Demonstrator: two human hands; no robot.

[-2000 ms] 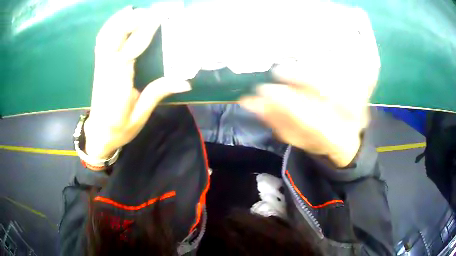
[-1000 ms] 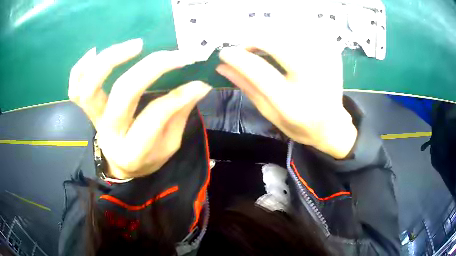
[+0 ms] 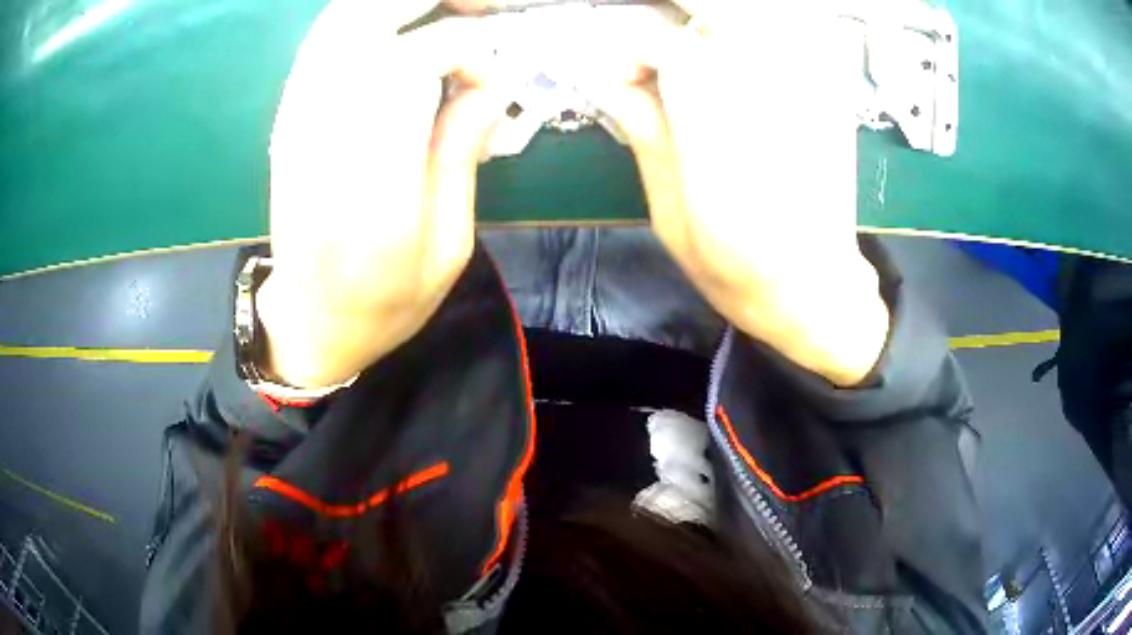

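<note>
A silver-white perforated metal plate (image 3: 912, 75) lies on the green bench top, strongly overexposed, with small dark holes and an angled right end. My left hand (image 3: 372, 174) reaches over its left part and my right hand (image 3: 751, 174) over its middle. The fingertips of both hands come close together at the plate's notched near edge, around a small dark spot. Both hands are washed out by glare, and the upper fingers run out of the top of the picture. Whether they pinch a small part cannot be told.
The green bench top (image 3: 137, 161) has a thin pale-brown front edge. Below are my lap, the dark jacket with orange-red piping and grey floor with yellow lines. A dark shape with blue (image 3: 1099, 335) stands at the right.
My left hand has moved right and up onto the plate's near edge, beside my right hand. The plate, shifted since the oldest frame, now looks nearly unmoved from one second ago.
</note>
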